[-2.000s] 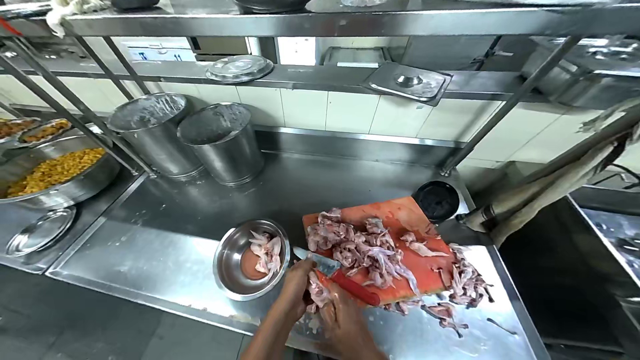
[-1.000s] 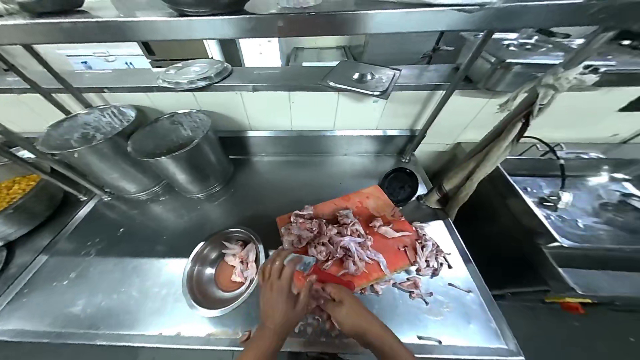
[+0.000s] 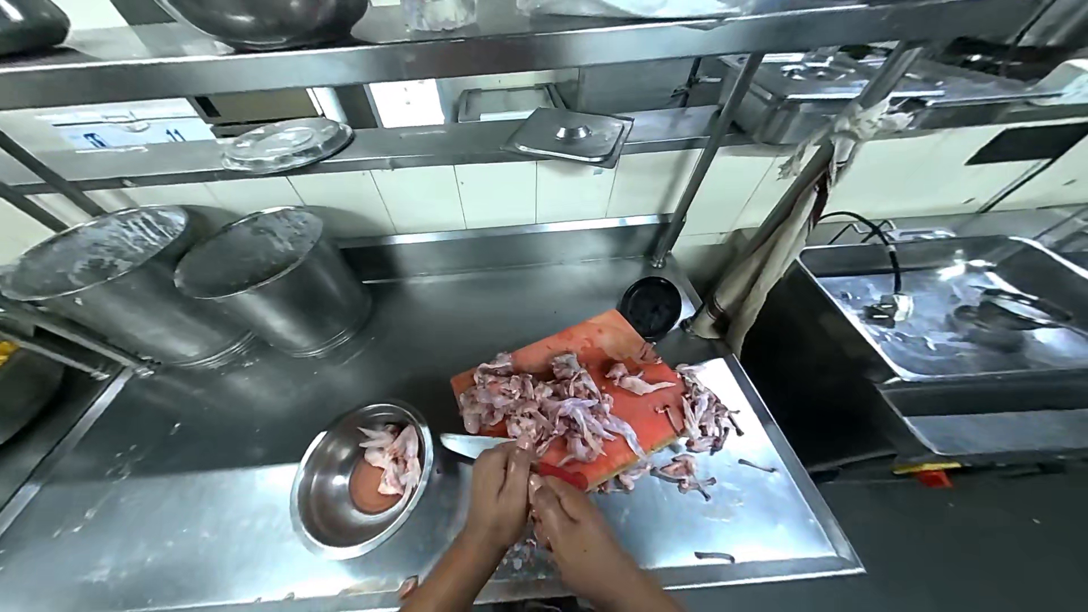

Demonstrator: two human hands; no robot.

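My left hand (image 3: 500,493) and my right hand (image 3: 568,520) meet at the fingers over the worktop, just in front of an orange cutting board (image 3: 608,336). They pinch a small piece of raw meat, mostly hidden by the fingers. Behind them a knife (image 3: 473,444) lies at the board's near edge, its red handle partly covered. Small raw poultry pieces (image 3: 544,404) are heaped on the board, and trimmed bony pieces (image 3: 705,412) lie along its right side. Left of my hands, a steel bowl (image 3: 316,476) holds pale raw meat pieces (image 3: 395,459).
Two tall steel pots (image 3: 293,293) stand at the back left of the steel worktop (image 3: 459,314). A round black dish (image 3: 650,308) sits behind the board. Overhead runs a steel shelf (image 3: 476,55); a cloth (image 3: 769,255) hangs on a post before the sink (image 3: 960,297) at right.
My hands have drawn together at the fingertips, and the meat that showed between them earlier is now mostly covered. The view has shifted to the right since the first frame.
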